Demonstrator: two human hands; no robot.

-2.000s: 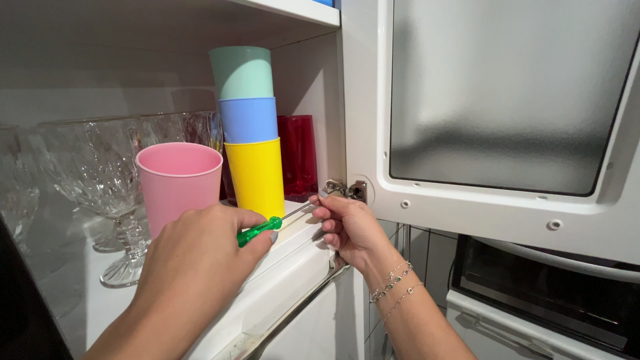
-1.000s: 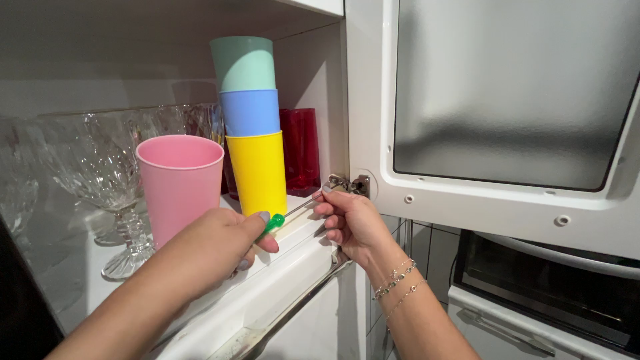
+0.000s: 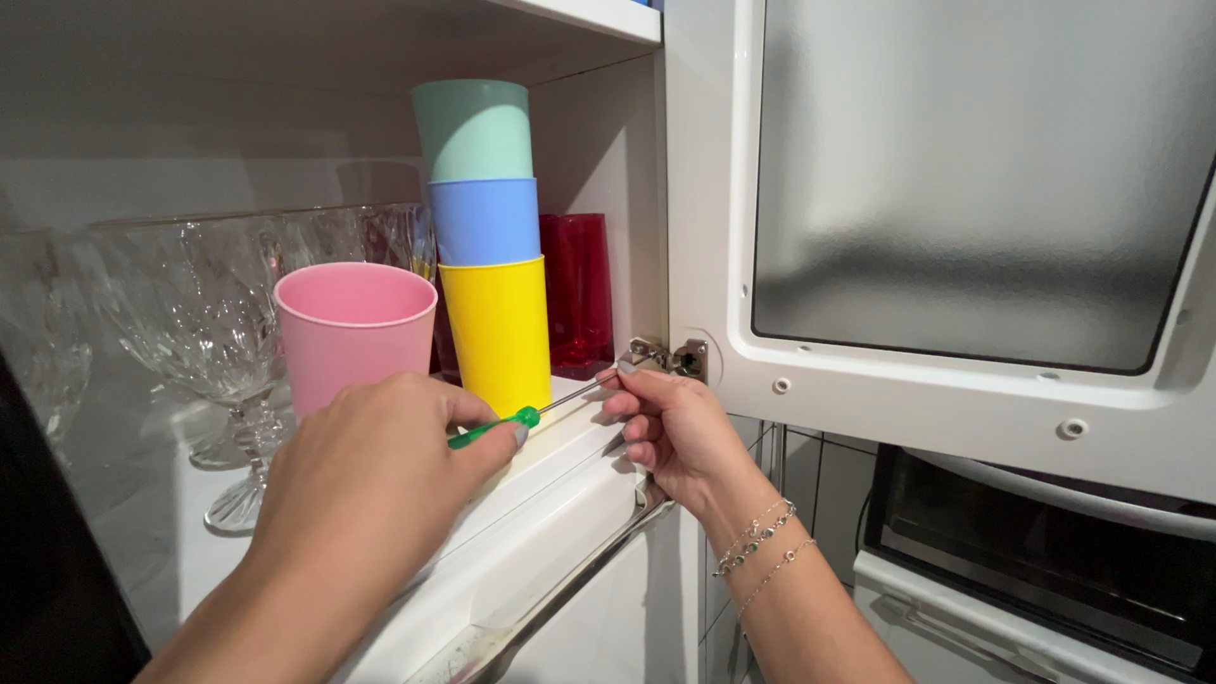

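Observation:
My left hand grips the green handle of a screwdriver, whose thin metal shaft points up and right to a metal cabinet hinge. With thumb and fingertips, my right hand pinches the shaft near its tip, just below the hinge. The tip itself is hard to make out against the hinge. The hinge joins the cabinet's side wall to the opened white door with a frosted pane. Directly behind my left hand stand a pink plastic cup and a yellow cup.
A blue cup and a mint cup are stacked in the yellow one. Clear stemmed glasses stand at left, a red glass behind. Below the door, at right, is a dark-fronted oven.
My left hand stays on the screwdriver's handle, its grip and finger pose slightly changed. My right hand remains at the shaft near the hinge.

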